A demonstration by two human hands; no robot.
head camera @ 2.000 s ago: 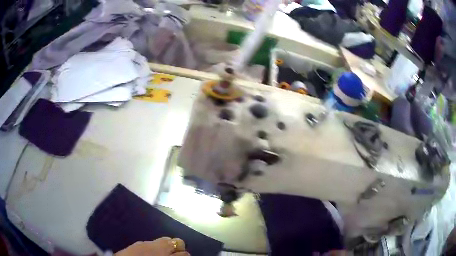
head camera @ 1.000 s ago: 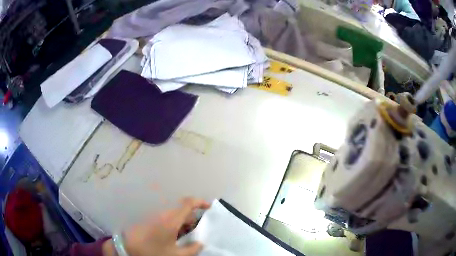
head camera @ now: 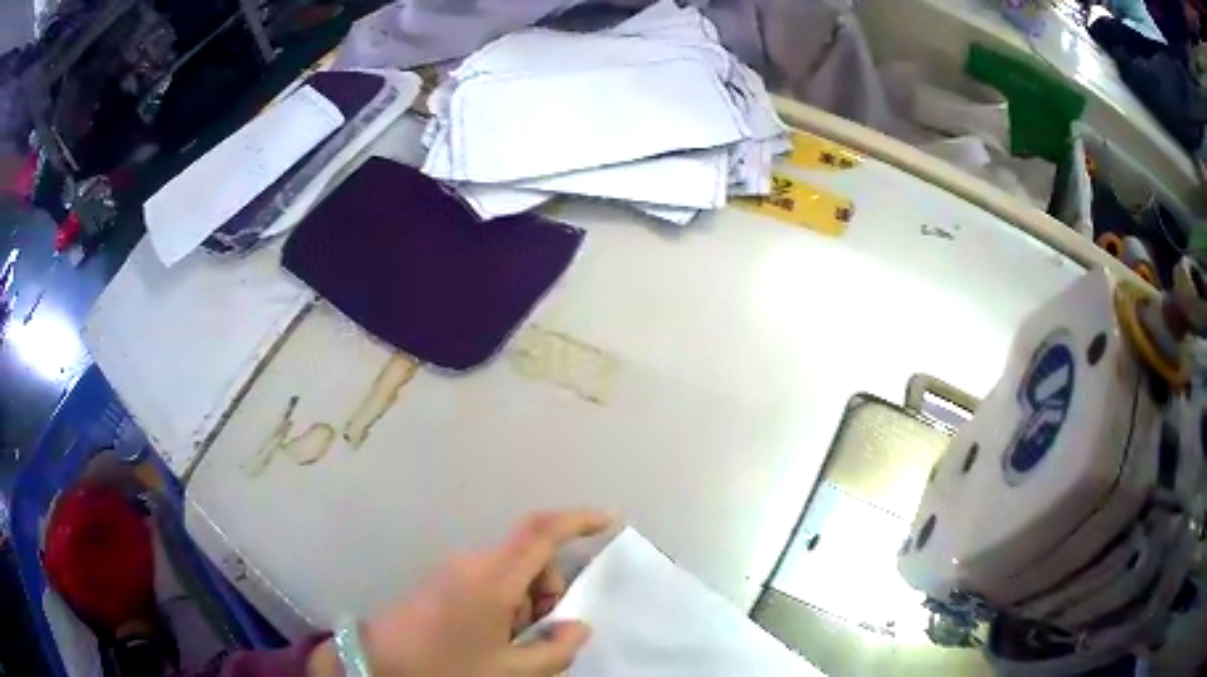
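Note:
My left hand point(head camera: 470, 602) is at the bottom centre, slightly blurred, with a bracelet at the wrist. Its thumb lies on the left edge of a white panel point(head camera: 655, 615) and its forefinger reaches to the panel's top corner; the bent fingers are partly hidden at the edge. The panel runs off the bottom of the picture, left of the metal needle plate point(head camera: 847, 553). The cream-white sewing machine head point(head camera: 1046, 463) is at the right, its needle area bright and unclear. My right hand is not in view.
A dark purple panel point(head camera: 430, 271) lies on the white table point(head camera: 688, 384). Behind it is a stack of white panels point(head camera: 582, 113), with a smaller pile point(head camera: 252, 165) at far left. Yellow labels point(head camera: 807, 201) and a metal loop point(head camera: 942, 397) show. A blue basket point(head camera: 60, 417) holds a red item.
The view has swung left, so the machine head sits farther right. My left hand, earlier on a dark panel, is now at the white panel's edge. The dark edge beside that panel no longer shows.

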